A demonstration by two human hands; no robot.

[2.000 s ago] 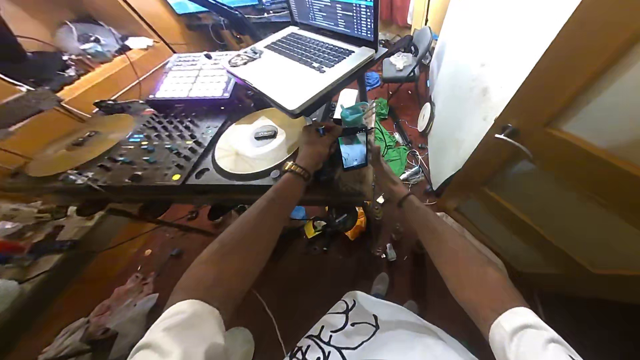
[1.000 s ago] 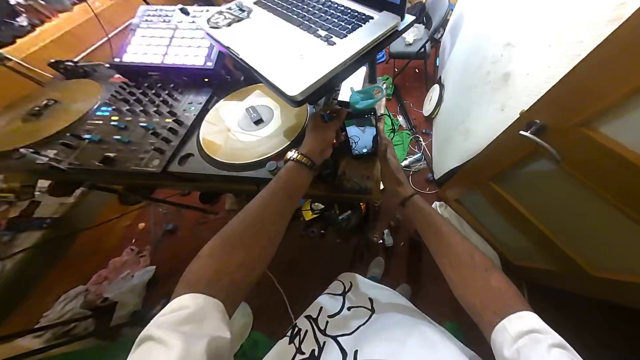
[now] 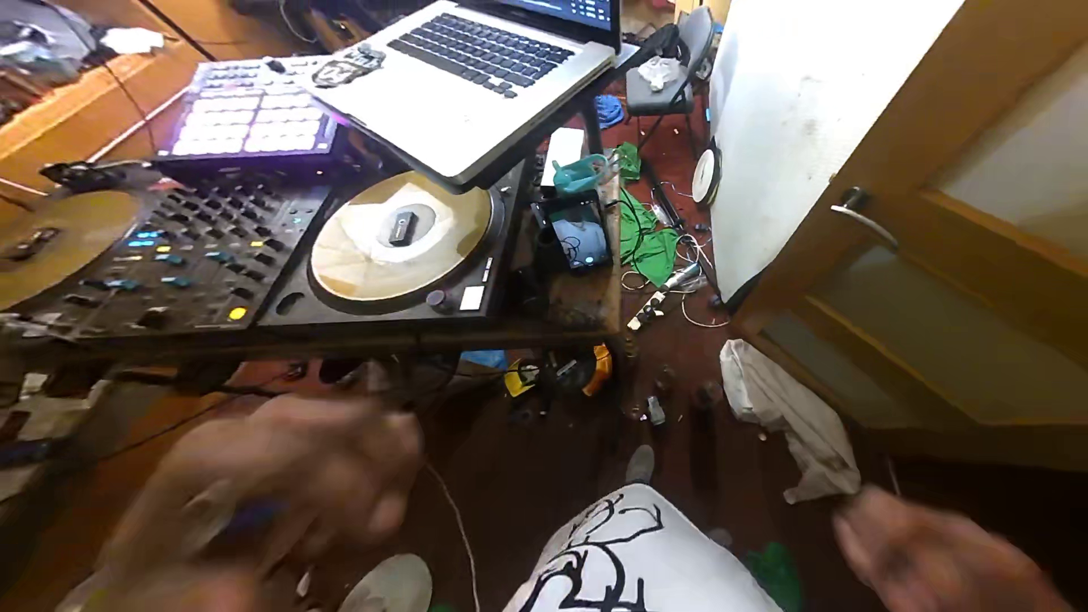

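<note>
Blurred by motion, my left hand (image 3: 280,484) is at the lower left, below the front edge of the DJ mixer (image 3: 195,255); whether it holds anything is unclear. My right hand (image 3: 943,552) is low at the right, also blurred, near a pale cloth (image 3: 799,425). Neither hand touches the phone (image 3: 578,234), which leans on the table's right end with its screen lit. Left of the phone is a turntable with a pale record (image 3: 365,263), a small dark device (image 3: 403,228) on the record's centre. A teal plastic item (image 3: 580,173) is just behind the phone.
An open laptop (image 3: 476,93) overhangs the turntable; a lit pad controller (image 3: 255,119) is behind the mixer. A wooden door (image 3: 960,297) with a metal handle (image 3: 863,217) is at right. Cables, a power strip (image 3: 648,310) and green cloth (image 3: 646,242) lie on the floor near a chair (image 3: 659,98).
Both hands have come away from the phone, where they were earlier, and moved down and apart. The phone now stands by itself on the table's end.
</note>
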